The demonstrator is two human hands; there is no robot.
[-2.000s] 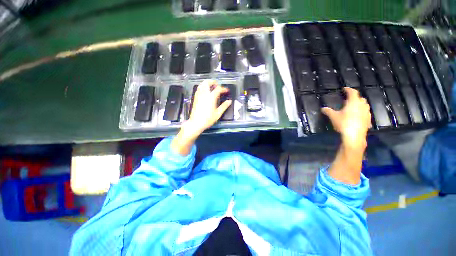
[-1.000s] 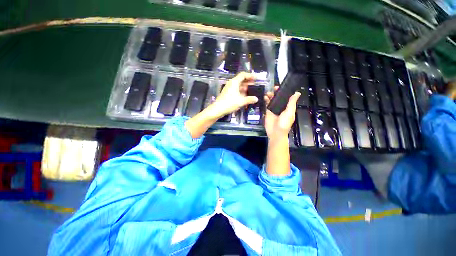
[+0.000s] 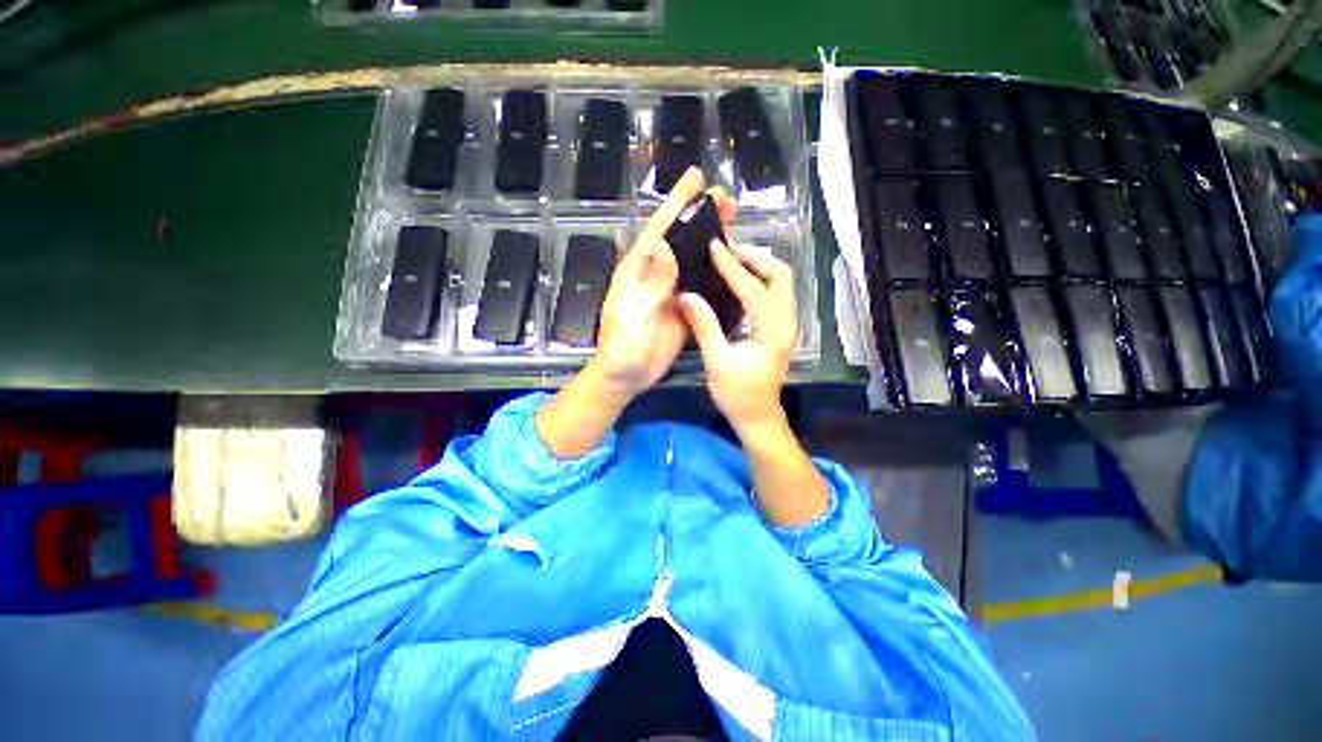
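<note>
A black mobile phone (image 3: 703,261) is held between my two hands, above the lower right part of the clear blister tray (image 3: 354,290). My left hand (image 3: 642,307) holds it from the left, with fingers at its upper end. My right hand (image 3: 753,331) grips its right side and lower end. Whether a separate cover lies on the phone cannot be told. Black phones (image 3: 416,283) lie in the tray's upper row and lower left pockets; my hands hide part of the lower right. The black parts tray (image 3: 970,342) with rows of dark oblongs stands at the right.
A pale liner (image 3: 838,196) shows at the black tray's left edge. Another clear tray (image 3: 493,18) lies on the green belt at the top. A person's blue sleeve (image 3: 1264,449) is at the right edge. Blue and red stools (image 3: 102,544) stand below the bench at the left.
One second ago my right hand held a dark oblong beside the clear tray and my left hand was at the lower right pocket. Now both hands hold a phone together above the tray.
</note>
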